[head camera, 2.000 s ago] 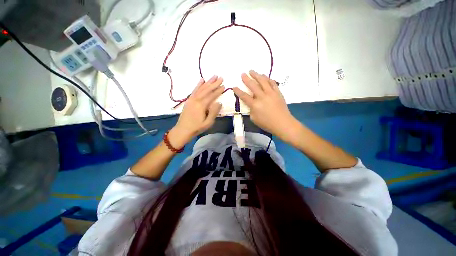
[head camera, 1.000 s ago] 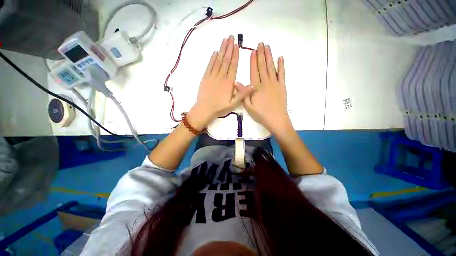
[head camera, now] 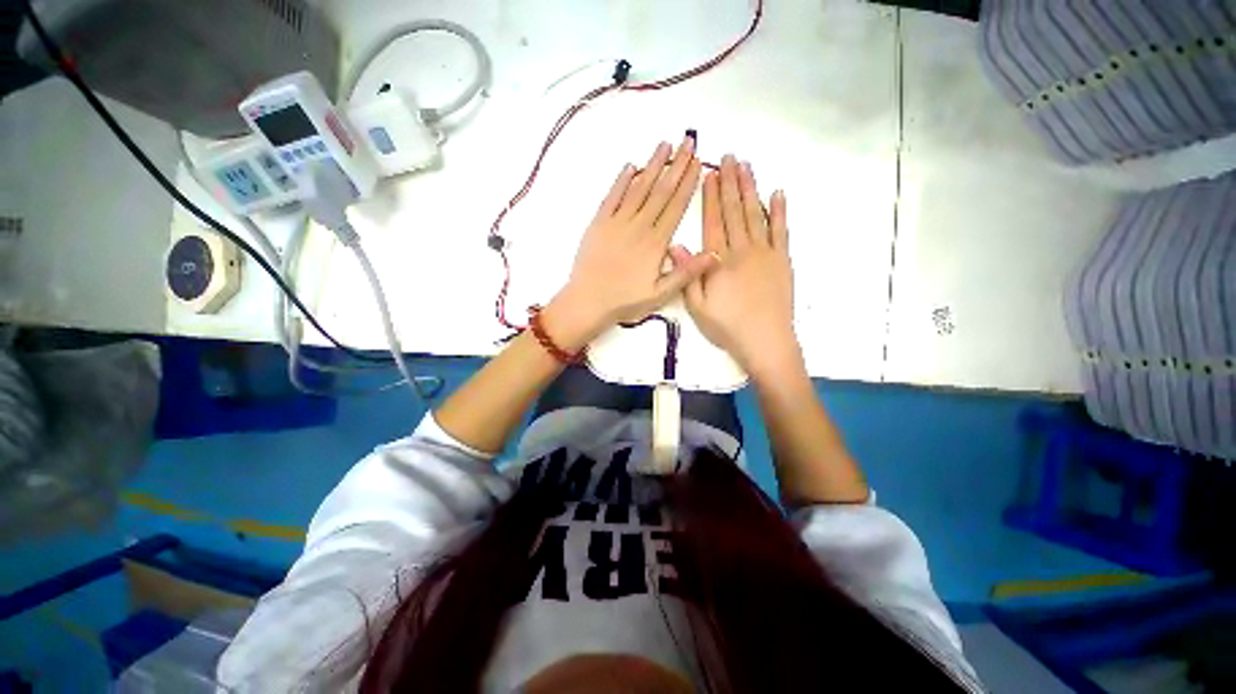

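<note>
My left hand (head camera: 630, 251) and my right hand (head camera: 746, 271) lie palm down, side by side, over the white panel (head camera: 691, 369), thumbs meeting. They cover most of the ring lead; a short piece shows near my right fingertips. A black connector (head camera: 691, 140) shows just beyond my left fingertips. A dark pigtail lead (head camera: 671, 350) runs from the near edge to a white stick-shaped handle (head camera: 666, 427) against my front. A loose red and black wire lead (head camera: 545, 147) with black connectors curves on the bench left of and beyond my hands.
At left are a white power meter (head camera: 301, 129), a power strip (head camera: 244, 180), an adapter (head camera: 396, 133) with looped cable, a round dark-centred piece (head camera: 199, 269) and a large grey box (head camera: 190, 54). Striped stacks (head camera: 1166, 305) stand at right. A blue stool (head camera: 1105, 481) is below the bench.
My hands have moved forward from the panel's near part and come together over the ring, fingers straightened. Over the last second they stay nearly the same on the panel; the whole view has shifted.
</note>
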